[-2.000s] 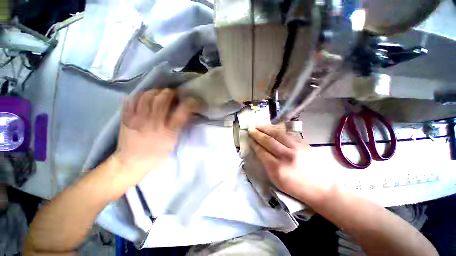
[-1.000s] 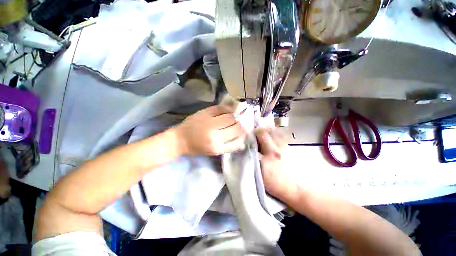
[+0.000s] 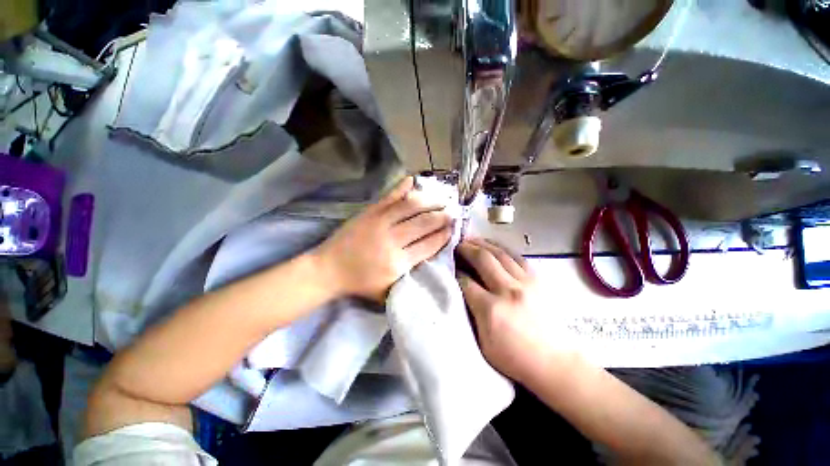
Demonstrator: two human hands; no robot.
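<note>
The light grey garment (image 3: 209, 196) is heaped on the table left of the needle, with a dark overlocked edge showing. A folded strip of it (image 3: 441, 350) runs from the presser foot (image 3: 455, 187) down over the table's front edge. My left hand (image 3: 387, 241) lies flat on the cloth just left of the foot, its fingers pressing it. My right hand (image 3: 496, 296) holds the strip's right edge just below the foot, fingers bent. The needle tip is hidden by glare and cloth.
The sewing machine head (image 3: 391, 91) stands above the hands. Red-handled scissors (image 3: 593, 250) lie right of the needle. A printed measuring scale (image 3: 673, 326) runs along the front edge. A purple device (image 3: 36, 205) is at far left, and a dark phone-like device (image 3: 814, 255) at far right.
Both hands came together at the foot, the left moving right from the heaped cloth. The cloth was folded into a strip that hangs toward the lap. The view has shifted slightly.
</note>
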